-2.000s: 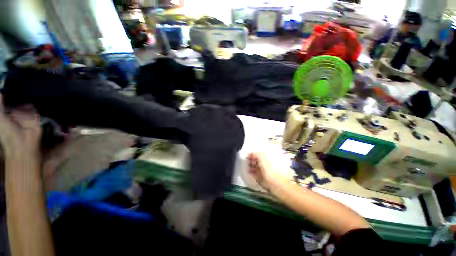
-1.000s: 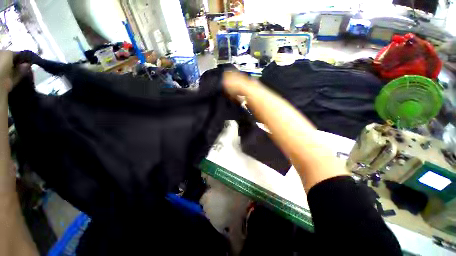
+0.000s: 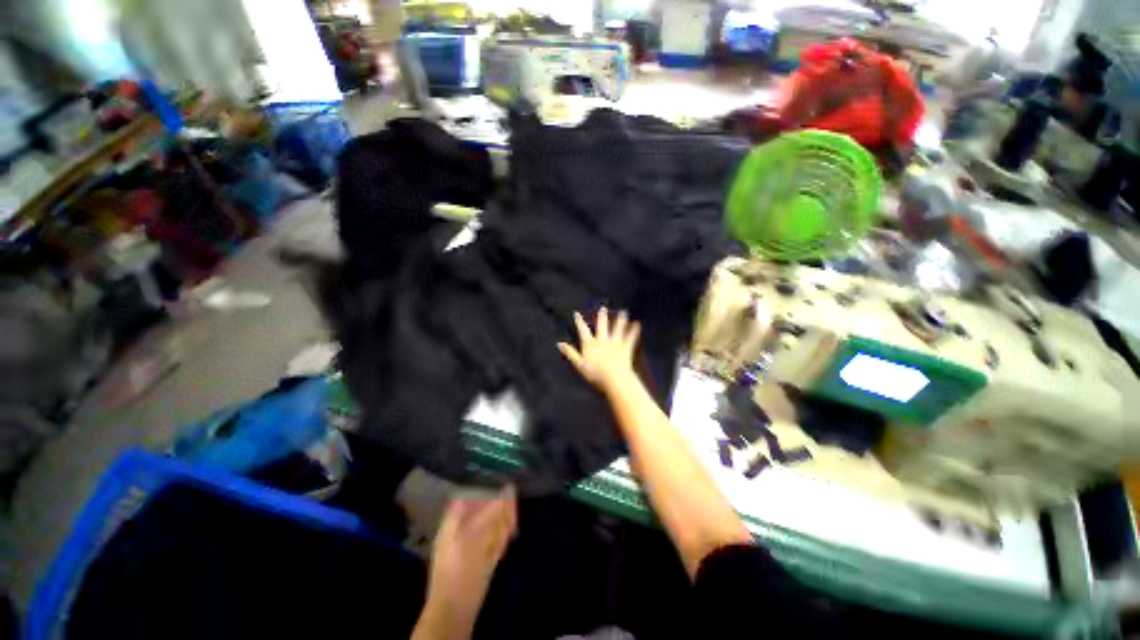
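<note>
A large black garment piece lies spread over the left part of the white sewing table and hangs over its front edge. My right hand lies on the cloth with its fingers spread. My left hand is low in front of the table, at the cloth's lower edge. It is blurred, and I cannot tell whether it grips the cloth. Small dark cut pieces lie loose by the needle end of the cream sewing machine head, whose needle area is blurred.
A blue crate with black cloth stands at lower left. A green fan and a red plastic bag are behind the machine. More black cloth lies at the back. The table's green edge runs along the front.
The black garment piece, held up between both hands at left a second ago, now lies on the table. My right hand has opened onto it; my left hand has come down towards the middle.
</note>
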